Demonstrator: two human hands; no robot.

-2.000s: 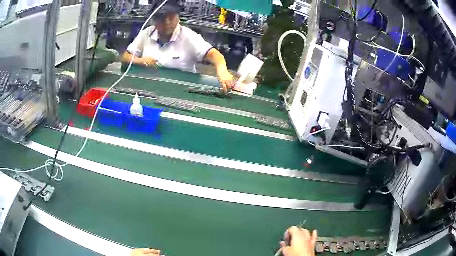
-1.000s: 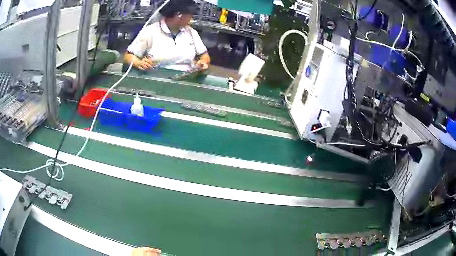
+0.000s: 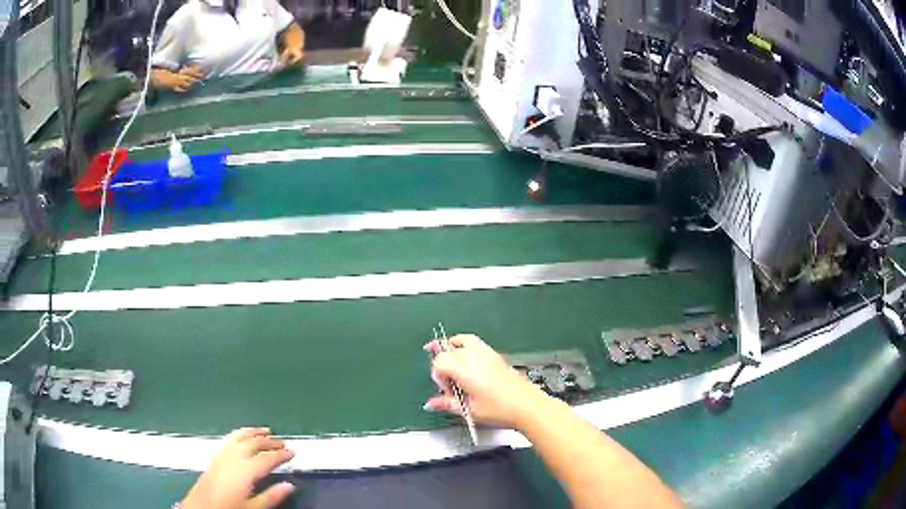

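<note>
My right hand (image 3: 475, 383) holds silver tweezers (image 3: 460, 400), their two prongs pointing up and away and slightly apart. The hand is in front of a grey fixture strip (image 3: 563, 373) on the green belt and hides its left part. A second grey fixture strip (image 3: 668, 341) lies to the right, with a row of rounded stations and dark gaps. My left hand (image 3: 241, 473) is at the bottom, empty, fingers apart, by the near metal rail (image 3: 348, 450). Another strip (image 3: 84, 387) lies at the far left.
Long metal rails cross the green belt (image 3: 248, 368). A blue bin (image 3: 199, 191) with a white bottle (image 3: 179, 159) and a red bin (image 3: 99, 179) are at upper left. Wired machines (image 3: 795, 179) stand at right. A co-worker (image 3: 221, 45) is opposite. A dark surface (image 3: 397, 489) is at the bottom edge.
The view has turned right and down. My right hand, out of view one second ago, is back with the tweezers beside a strip. More of my left hand shows, with its fingers spread.
</note>
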